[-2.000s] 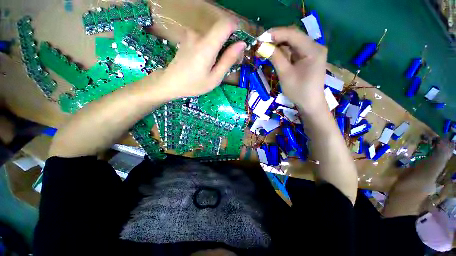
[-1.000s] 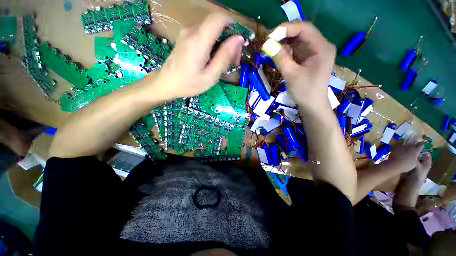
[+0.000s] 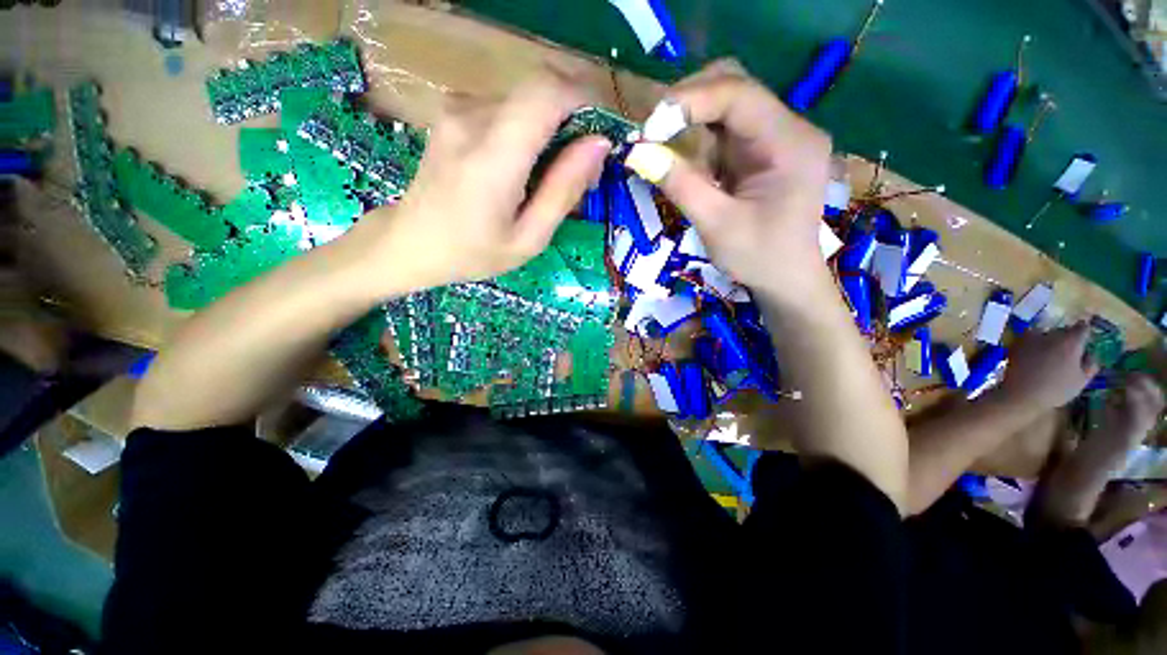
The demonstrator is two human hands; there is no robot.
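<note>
My left hand (image 3: 493, 179) holds a green circuit board (image 3: 591, 124) between thumb and fingers above the heap of board strips (image 3: 486, 339). My right hand (image 3: 749, 173) is at the board's right end, its thumb and index finger wearing pale and yellow finger covers. Its fingertips are close together beside the board; whether they pinch a small part or wire is too small to tell. Blue battery cells (image 3: 723, 339) with white pads and thin wires lie heaped under and right of my right hand.
A green conveyor (image 3: 934, 96) with scattered blue cells runs across the upper right. More board strips (image 3: 288, 79) lie at the left on the tan bench top (image 3: 154, 64). Another person's hands (image 3: 1056, 365) work at the right edge. A blurred arm shows at the far left.
My right fingertips moved away from the board, then came back to its end. Cells on the conveyor shifted left and up in view. The neighbour's hands at the right moved.
</note>
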